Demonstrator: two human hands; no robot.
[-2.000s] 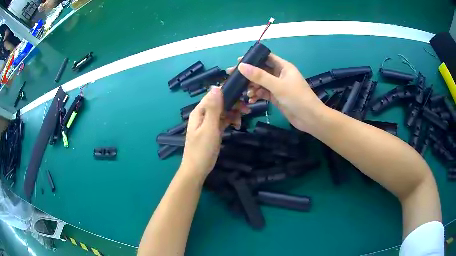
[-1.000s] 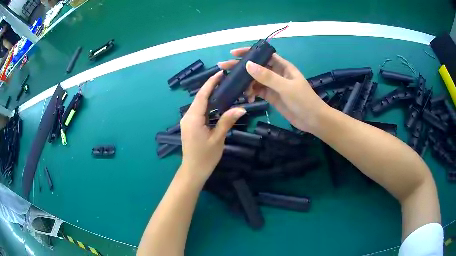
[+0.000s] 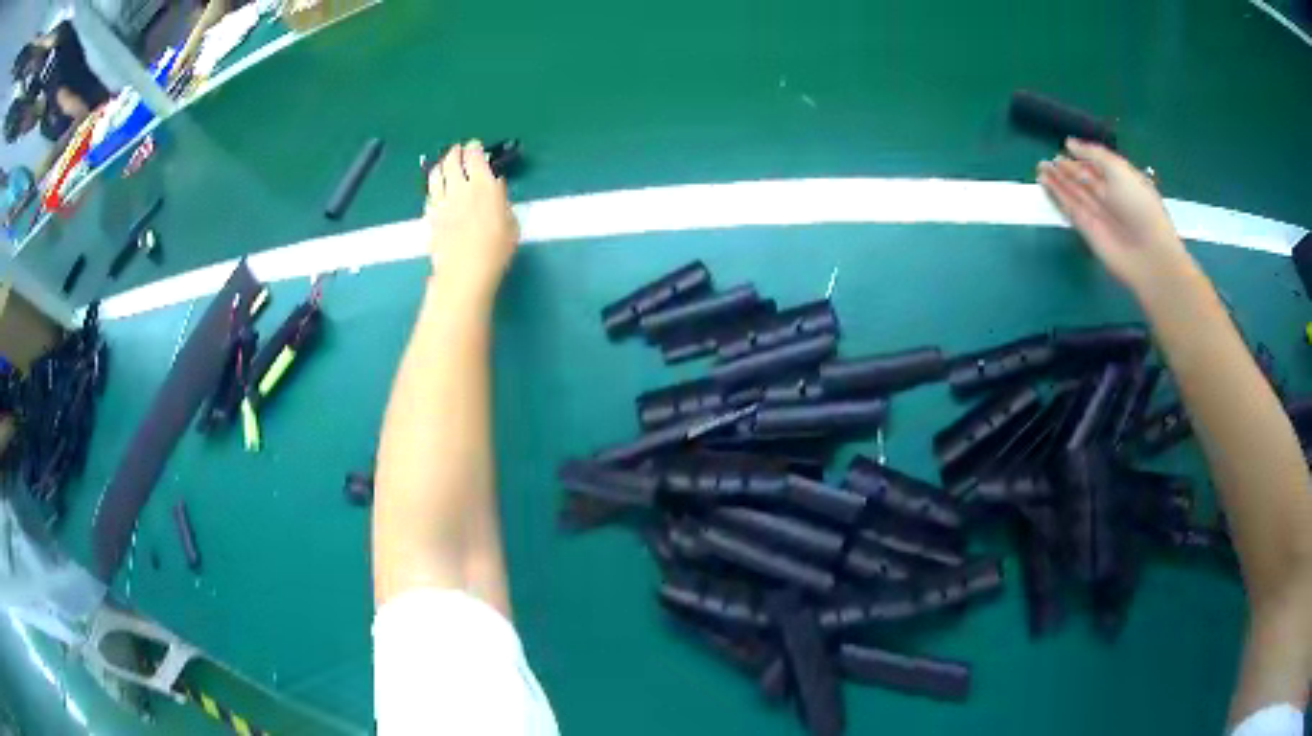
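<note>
My left hand (image 3: 472, 216) reaches past the white line. Its fingers lie over a black battery pack (image 3: 504, 155), which they partly hide; I cannot tell if they grip it. My right hand (image 3: 1108, 204) is at the line on the right, fingers apart and empty. A closed black battery pack (image 3: 1059, 118) lies just beyond its fingertips. A large pile of black housing halves (image 3: 763, 539) lies between my arms on the green worktop.
Open packs with bright green strips (image 3: 281, 367) lie at left beside a long black strip (image 3: 166, 431). A black cable heap (image 3: 58, 410) is at the far left. A thin black stick (image 3: 354, 178) lies beyond the white line (image 3: 777, 201).
My hands have separated and moved outward and forward. The pack they held together has left them; a closed pack now lies beyond the line at right. The view has shifted.
</note>
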